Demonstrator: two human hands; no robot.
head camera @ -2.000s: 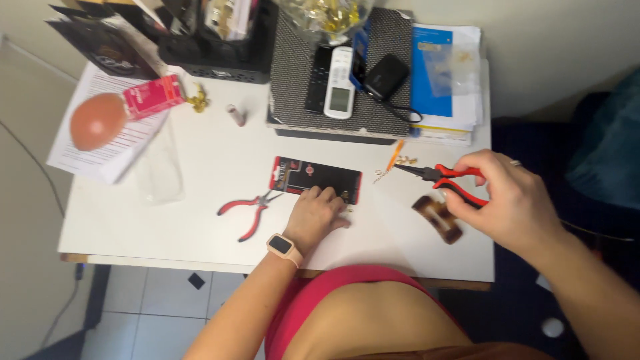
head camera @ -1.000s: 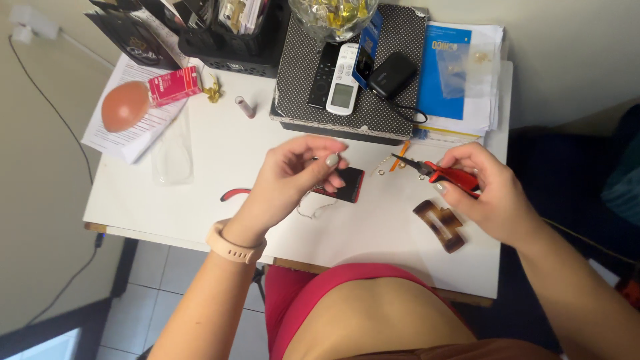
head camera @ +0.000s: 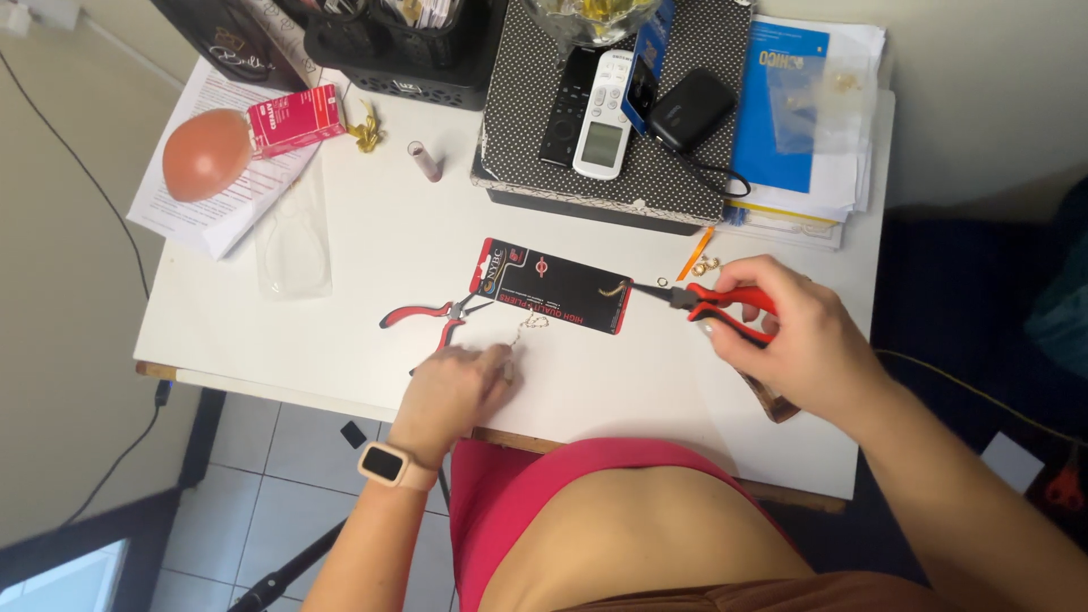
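Note:
My right hand (head camera: 765, 327) holds red-and-black jewelry pliers (head camera: 693, 303), their jaws pointing left at the right end of a black and red packaging card (head camera: 552, 287). A small gold-coloured piece (head camera: 613, 290) is at the jaw tips, over the card. My left hand (head camera: 463, 382) is low over the white table, its fingertips at a fine chain (head camera: 534, 321) below the card; whether they pinch it I cannot tell. A second pair of red-handled pliers (head camera: 450, 313) lies beside the card, partly behind that hand. Small gold rings (head camera: 704, 267) lie by an orange strip (head camera: 695, 253).
Behind the card stands a dotted box (head camera: 527, 170) bearing a white remote control (head camera: 603, 115) and a black device (head camera: 693, 110). A hair clip (head camera: 769, 399) lies partly under my right hand. Clear plastic packaging (head camera: 293, 242) and a small tube (head camera: 424, 161) are at the left.
My left hand has moved down and left from above the card to the table beside the second pliers, uncovering the card. My right hand still holds its pliers, whose jaws now reach the card's edge.

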